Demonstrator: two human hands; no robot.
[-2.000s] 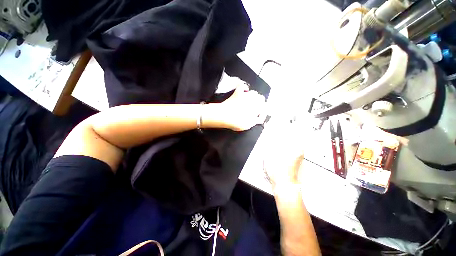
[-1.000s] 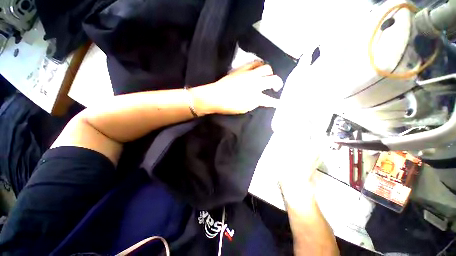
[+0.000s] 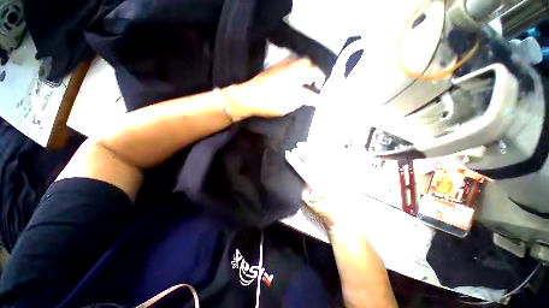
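Observation:
A large dark garment [image 3: 162, 60] lies in a heap left of the sewing machine [image 3: 481, 138], with more folds [image 3: 241, 174] below my left forearm. A flat dark strip [image 3: 307, 45] runs toward the machine head. My left hand [image 3: 283, 87] is on the garment near the strip, fingers bent over the cloth edge. My right hand [image 3: 325, 207] is low, beside the garment's right edge; glare washes out its fingers, so its hold is unclear. A pale, overexposed corner [image 3: 298, 157] overlaps the cloth edge. Needle and presser foot are lost in glare.
Red snips [image 3: 408, 187] and an orange and white packet [image 3: 451, 195] lie on the machine bed to the right. A yellow-orange ring [image 3: 402, 51] hangs on the machine head. Dark cloth [image 3: 463, 255] lies at lower right. A wooden table edge [image 3: 69, 102] shows at left.
The view has shifted, moving the machine and snips within the picture. My right hand is closer to the garment's edge, and a pale corner now overlaps the cloth. My left hand stays on the garment.

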